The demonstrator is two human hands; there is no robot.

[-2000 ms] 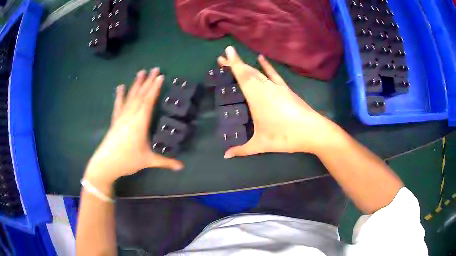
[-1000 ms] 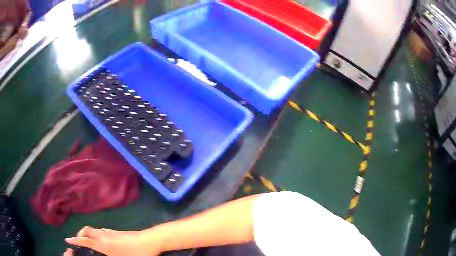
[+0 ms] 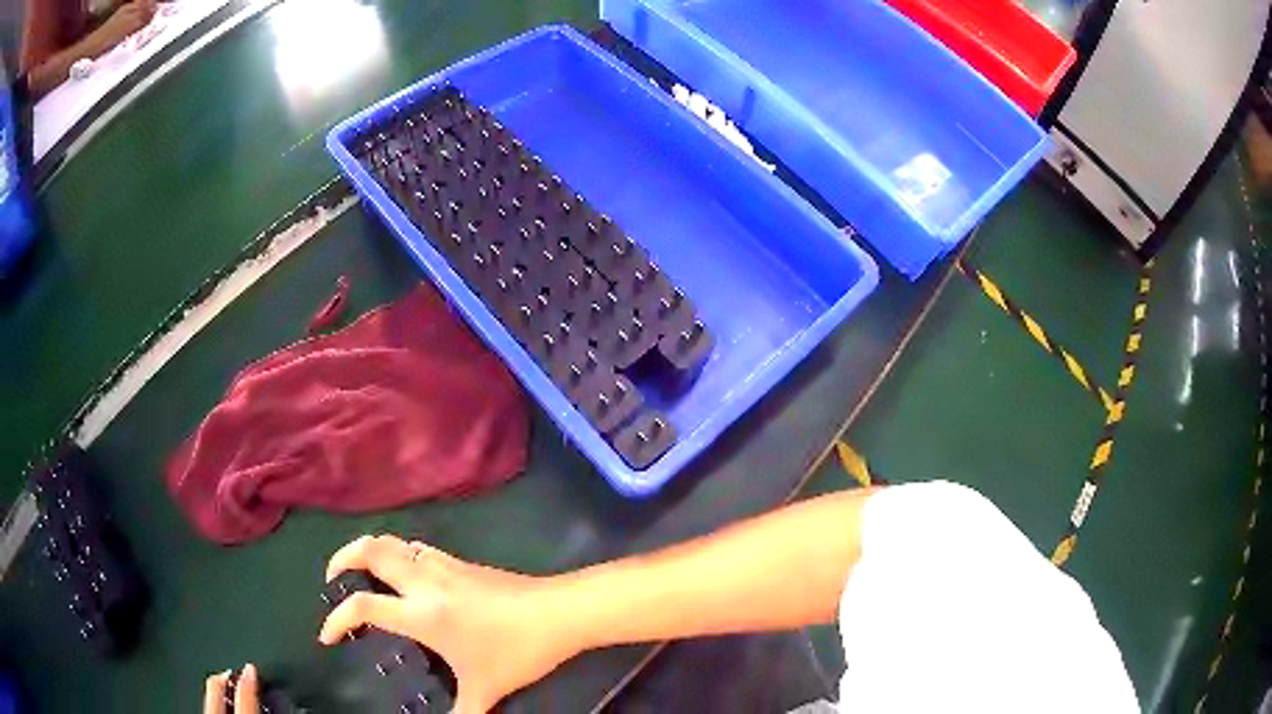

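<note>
Black power adapters (image 3: 398, 667) stand pins up in a short row on the dark green bench at the bottom of the view. My right hand (image 3: 467, 614) is curled around this row, with fingers at its far end. Only a few fingertips of my left hand (image 3: 240, 692) show at the bottom edge, beside another dark adapter that is mostly cut off; its grip is hidden. A separate group of adapters (image 3: 87, 565) stands at the far left. The small blue tray (image 3: 760, 181) holds a block of adapters (image 3: 537, 265) along its left side, with a notch at the near end.
A crumpled maroon cloth (image 3: 370, 419) lies left of the tray. An empty blue bin (image 3: 837, 119) stands beyond the tray, with a red bin (image 3: 997, 49) behind it. The bench edge (image 3: 893, 370) runs along the right. Another person's arm (image 3: 70, 49) shows at top left.
Since the first frame the view has swung right; since the second it has swung partly back, showing more of my right hand and its adapters. My left fingertips have come into view again.
</note>
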